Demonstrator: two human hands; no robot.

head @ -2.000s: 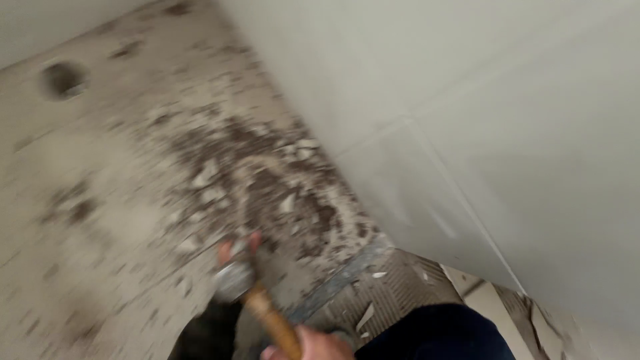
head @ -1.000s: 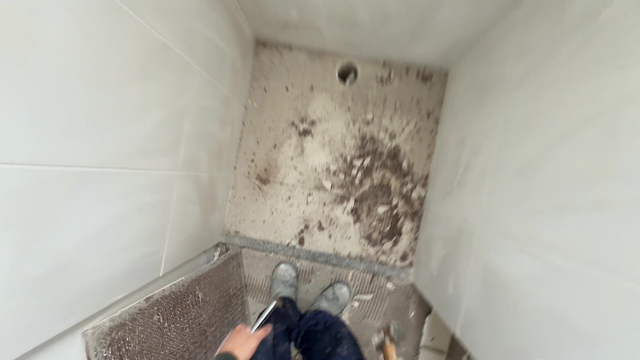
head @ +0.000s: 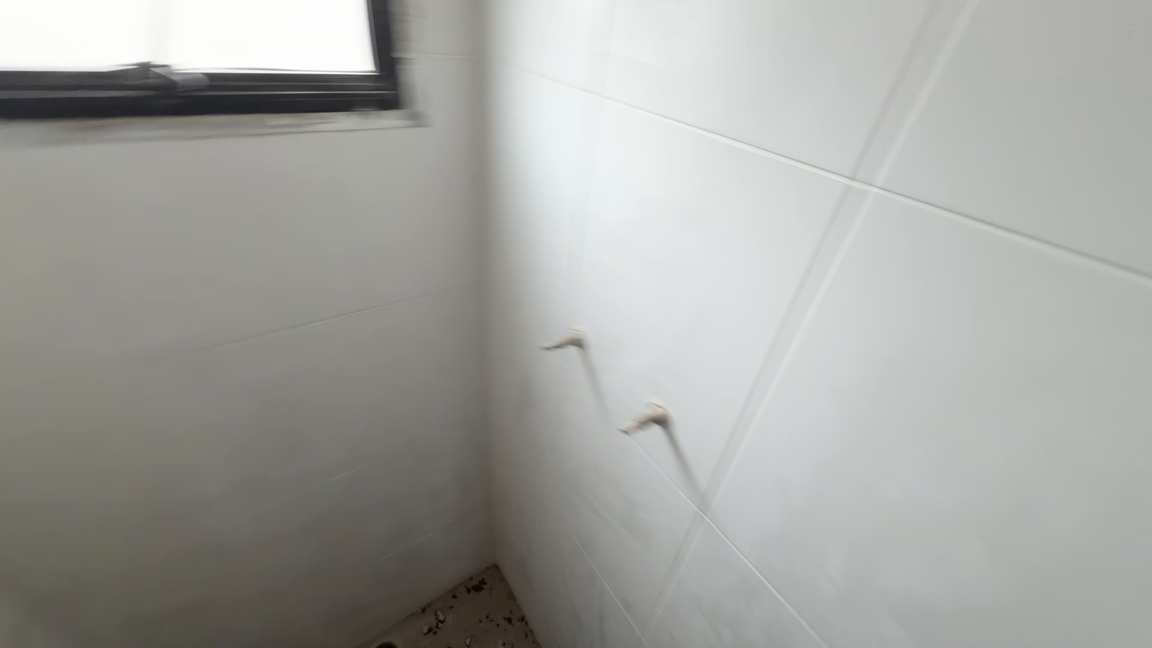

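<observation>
Neither my left hand nor my right hand is in the head view, so what they hold cannot be seen. Large pale tiles cover the right wall, which meets the left wall in a corner. Two small fittings stick out of the right wall near the corner, an upper one and a lower one. The picture is blurred.
A window with a dark frame is set in the left wall at the top left. At the bottom, a small part of the floor shows, with dark and light debris scattered on it.
The view has swung up from the floor to the walls and window. My hands, the hammer and my boots, seen earlier, are out of the picture.
</observation>
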